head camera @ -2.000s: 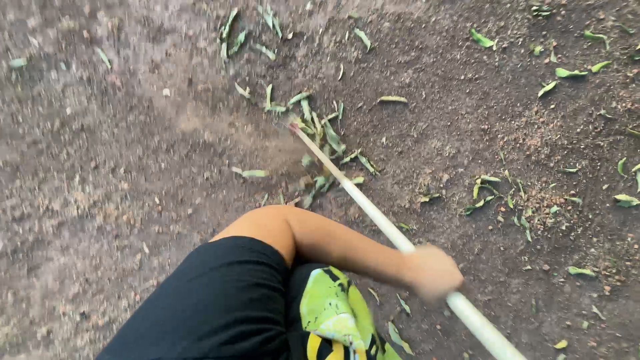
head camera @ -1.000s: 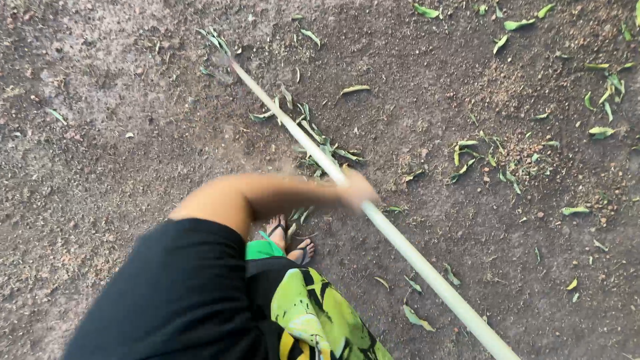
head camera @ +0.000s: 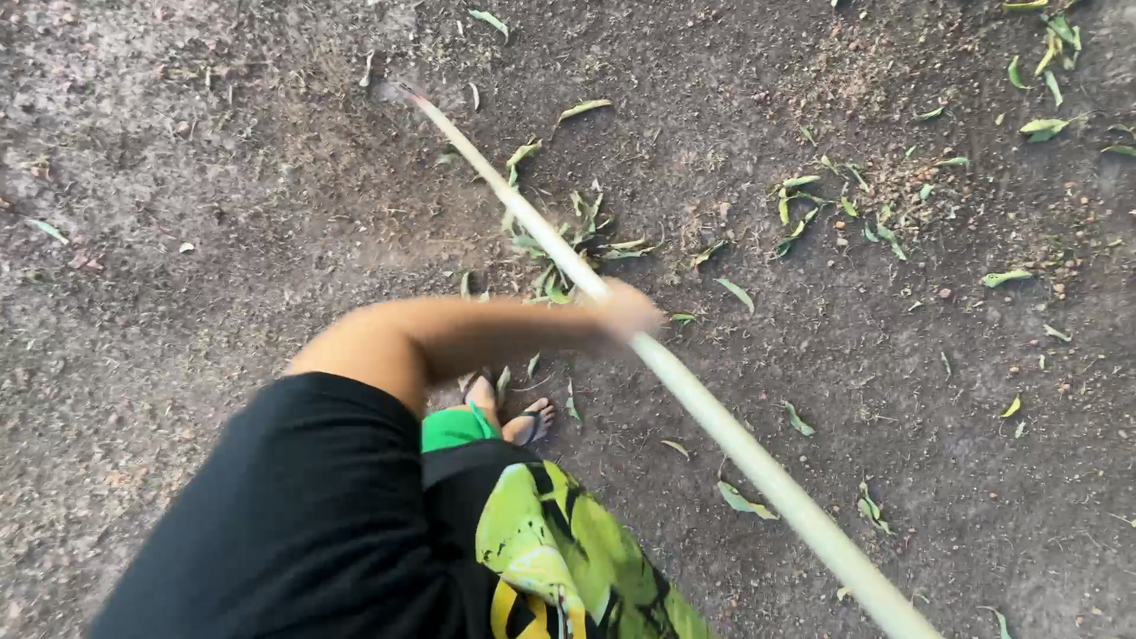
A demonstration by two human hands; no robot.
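My left hand [head camera: 628, 311], blurred by motion, is shut around a long pale pole [head camera: 728, 426]. The left arm reaches across from the left side in a black short sleeve. From the lower right the pole slants to the upper left, where its thin, reddish-dark far end [head camera: 410, 90] is over bare soil. Whatever is fixed to that end cannot be made out. Beneath and beside the middle of the pole lies a loose cluster of green leaves [head camera: 581, 232]. My right hand is out of view, and the pole's near end runs past the lower edge.
Brown, gritty soil [head camera: 222, 293] surrounds me. My feet in flip-flops [head camera: 532, 422] stand below the forearm. More leaves [head camera: 799, 213] are scattered on the right, with another group of leaves [head camera: 1056, 53] at the upper right. A single curled leaf [head camera: 586, 109] lies right of the pole's tip.
My left hand stays shut on the pole. The pole's far end was among the leaves two seconds ago and is now beyond them, to the upper left. My feet have come into view since the first frame.
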